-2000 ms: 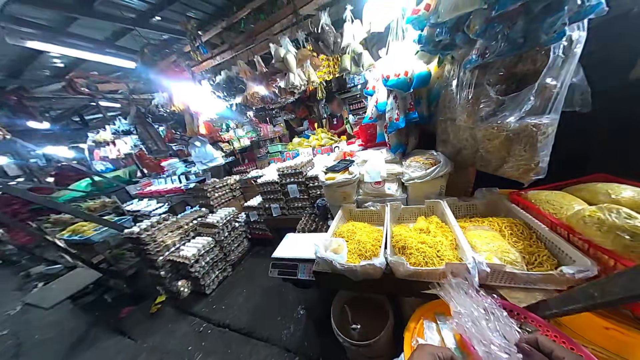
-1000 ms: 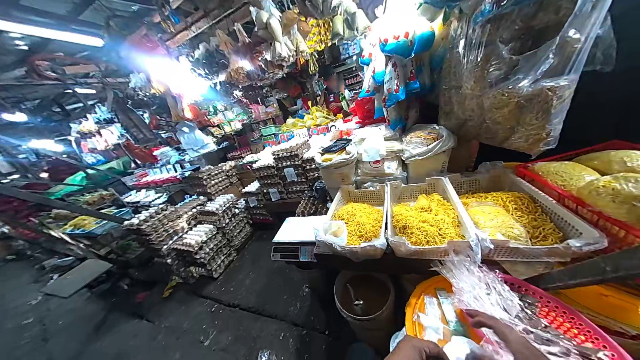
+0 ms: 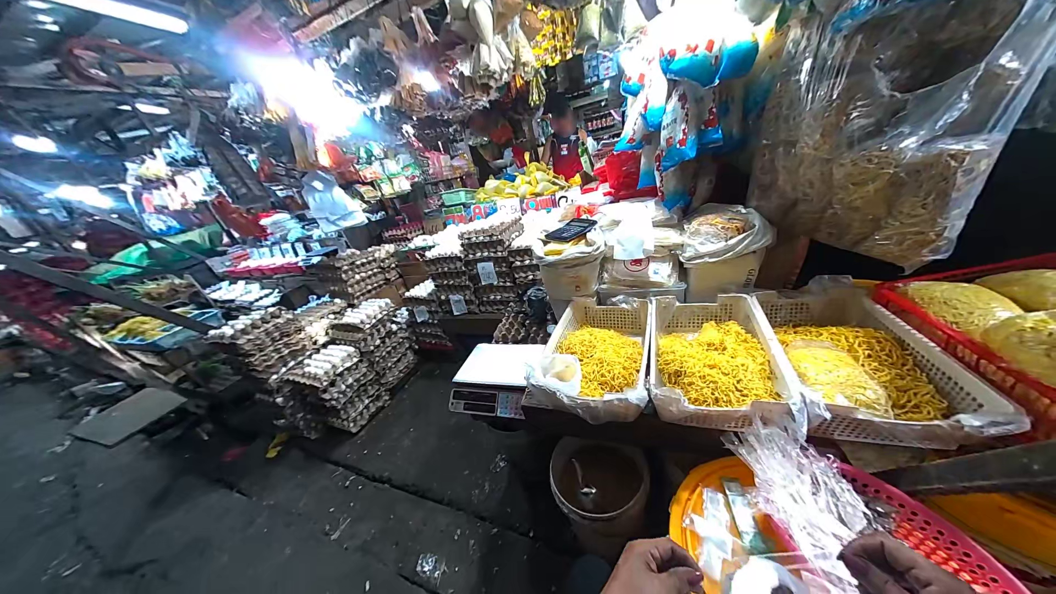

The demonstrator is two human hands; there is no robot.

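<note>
At the bottom edge, my left hand (image 3: 656, 568) has its fingers curled beside an orange tub (image 3: 686, 505) that holds banknotes and papers. My right hand (image 3: 895, 565) pinches the edge of clear plastic (image 3: 804, 503), likely thin bags, above the tub and a pink perforated basket (image 3: 932, 528). Some clear film appears to stretch between both hands; whether the left one grips it cannot be told. Beyond them stand plastic crates of yellow noodles: a left one (image 3: 609, 361), a middle one (image 3: 718, 363) and a wider right one (image 3: 907, 388) with a bagged portion (image 3: 837, 379) inside.
A digital scale (image 3: 495, 371) stands left of the crates. Below is a bucket of dark liquid (image 3: 602, 487) with a ladle. Stacked egg trays (image 3: 346, 363) line the left. A red crate (image 3: 899, 301) holds bagged noodles. A calculator (image 3: 571, 230) lies behind; a person (image 3: 566, 153) is farther back.
My left hand has come further into view, beside the orange tub. My right hand has moved over the plastic near the pink basket. The view has shifted slightly.
</note>
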